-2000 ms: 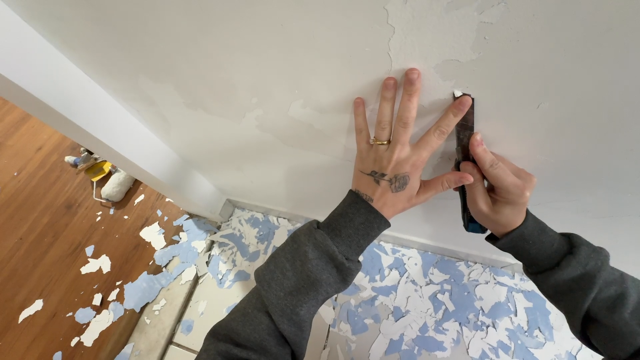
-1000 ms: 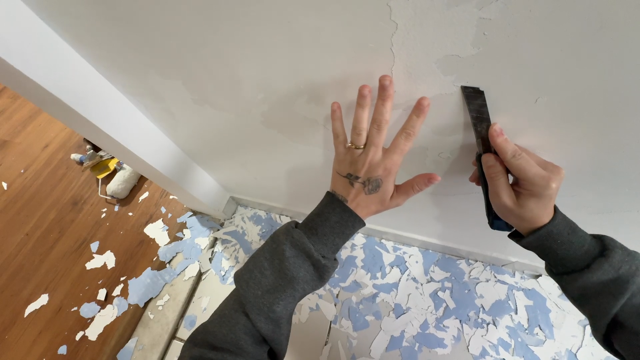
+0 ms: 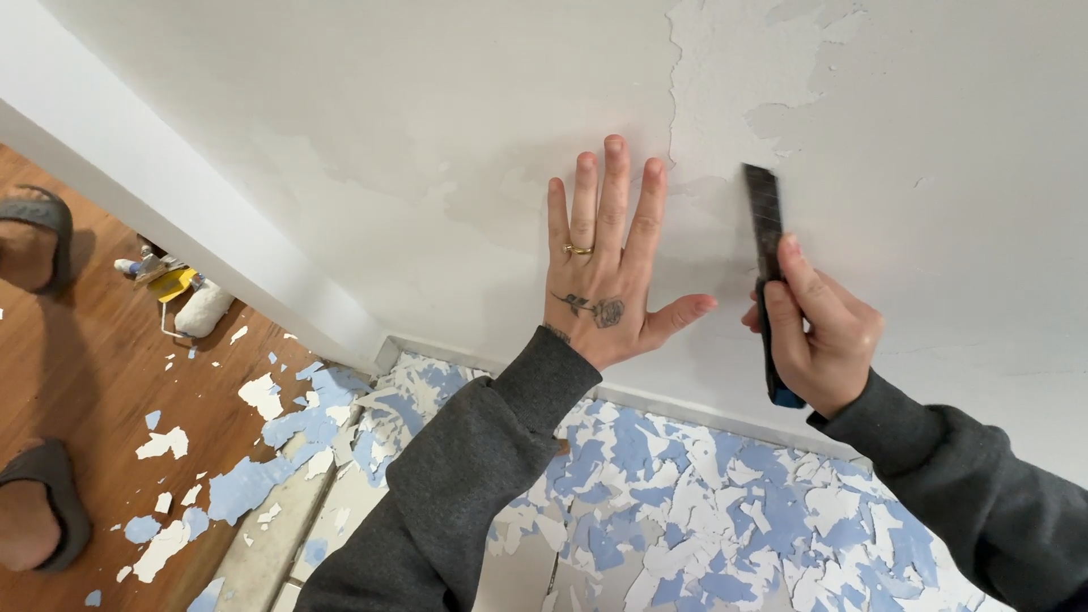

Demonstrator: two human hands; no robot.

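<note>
My left hand (image 3: 603,272) rests spread on the pale wall (image 3: 408,170), palm toward it, holding nothing. To its right, my right hand (image 3: 820,327) grips a dark scraper-like tool with a long flat blade (image 3: 763,204) and a dark handle with a blue end. The blade points up, its tip just below a patch of peeled paint (image 3: 739,76) with ragged edges. Whether the tip touches the wall I cannot tell.
Blue and white paint flakes (image 3: 722,510) cover much of the tiled floor and spill onto the wood floor (image 3: 110,374). A paint roller (image 3: 204,308) lies beyond the white door frame (image 3: 187,170). Another person's sandalled feet (image 3: 38,510) stand at far left.
The other person's feet have come into view at the left. My left hand had moved left, away from the tool, between the two earlier frames. The tool stays in my right hand.
</note>
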